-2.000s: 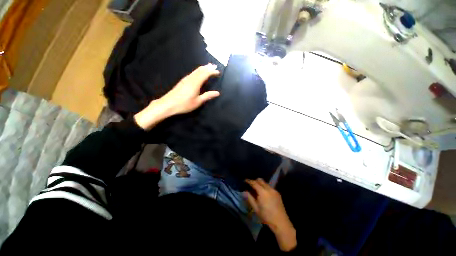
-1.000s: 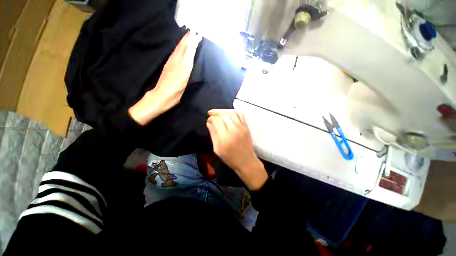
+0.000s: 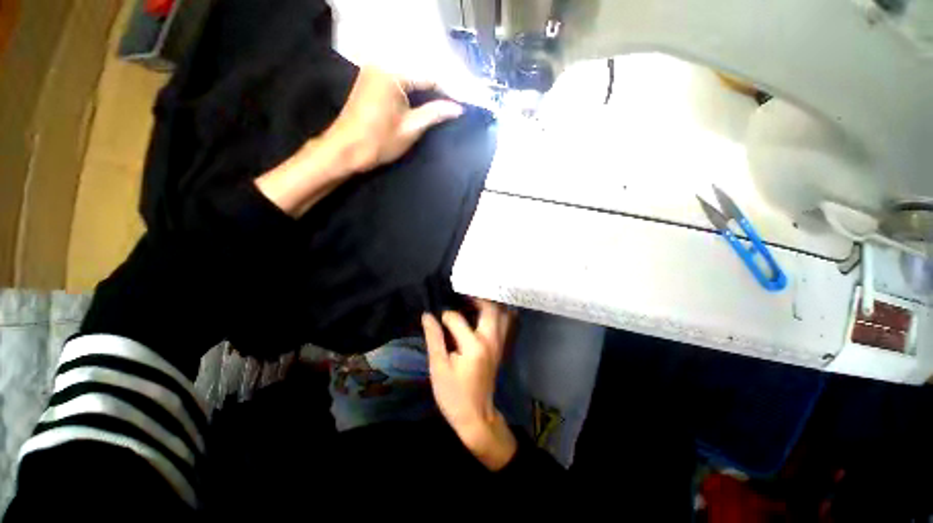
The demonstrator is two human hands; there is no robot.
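A black garment [image 3: 399, 220] lies on the white machine table and hangs over its front edge towards the lap. Its right edge runs up to the presser foot and needle area [image 3: 501, 87], which is partly lost in the lamp's glare. My left hand [image 3: 384, 123] lies on the fabric just left of the needle, fingers spread, thumb pointing at the foot. My right hand [image 3: 471, 352] is at the table's front edge, its fingers pinching the garment's lower edge.
Blue-handled thread snips [image 3: 752, 245] lie on the machine table [image 3: 634, 255] at the right. The off-white machine head [image 3: 696, 36] spans the upper right. A grey tray [image 3: 153, 36] stands on cardboard [image 3: 107, 184] at the left. A dark blue basket [image 3: 762, 409] is below the table.
My right hand has moved down from the fabric near the table's corner to the front edge. My left hand's fingers have turned towards the needle. The view has shifted.
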